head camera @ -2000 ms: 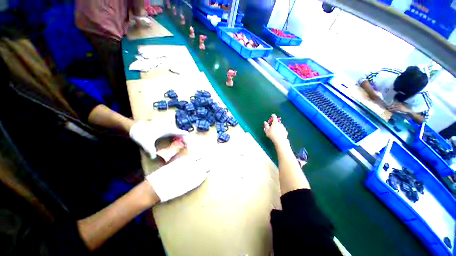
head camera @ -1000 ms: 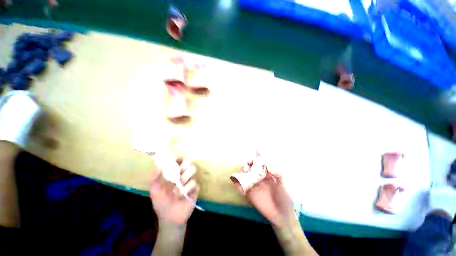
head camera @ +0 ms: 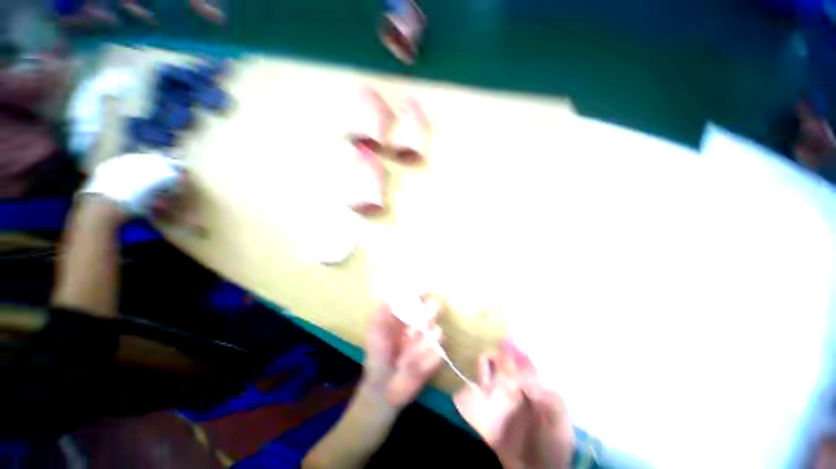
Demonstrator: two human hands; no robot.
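Observation:
The view is blurred. My left hand is bare and holds the white glue bottle near the bench's front edge. The bottle's thin pale nozzle points down and right and reaches my right hand. My right hand is bare and closed around a flesh-pink figure part; only its pink top shows clearly. The fingers hide the rest, and I cannot tell whether the nozzle tip touches the part. Several flesh-pink figure parts lie on the cardboard beyond my hands.
A white wad lies on the cardboard. White paper covers the bench's right side. A neighbour's white-gloved hand is at left, by dark pieces. The green conveyor belt runs behind, carrying a figure part with a dark piece.
The view has swung, so the bench sits further right and lower at right. My hands have come closer together, and the nozzle now reaches my right hand.

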